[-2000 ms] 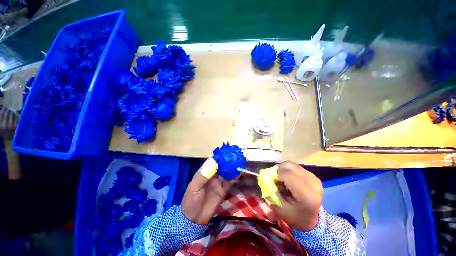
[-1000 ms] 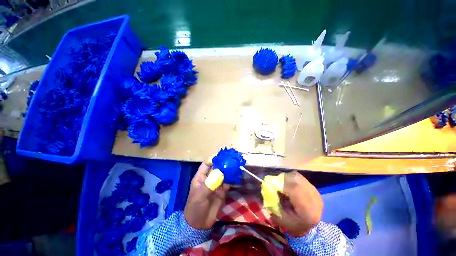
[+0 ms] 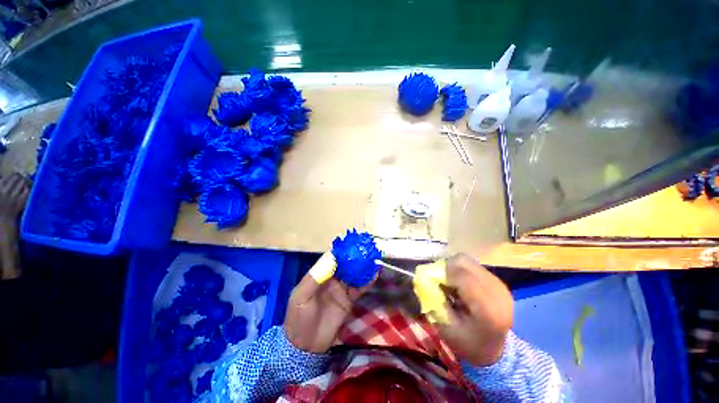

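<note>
My left hand [image 3: 319,305], with a yellow finger cot, holds a spiky blue hair piece [image 3: 356,258] up over the lap, in front of the bench edge. My right hand [image 3: 471,308], with yellow cots on the fingertips, pinches a thin pale stick [image 3: 394,268]. The stick's tip touches the right side of the blue piece or lies just at it. A small round glue dish [image 3: 415,209] stands on a pale square card [image 3: 381,206] on the bench behind the hands.
A deep blue bin [image 3: 130,197] full of spiky pieces stands left, beside loose pieces [image 3: 225,164]. A white bottle [image 3: 490,112] and pale sticks [image 3: 460,143] lie toward the back. A clear-sided box [image 3: 511,185] glows orange. Lined bins [image 3: 276,295] flank the lap. Another person's hand [image 3: 12,193] shows far left.
The blue piece has turned in my left hand, and the yellow-cotted finger has shifted to its left side. The dark blue piece in the right bin no longer shows past my right arm.
</note>
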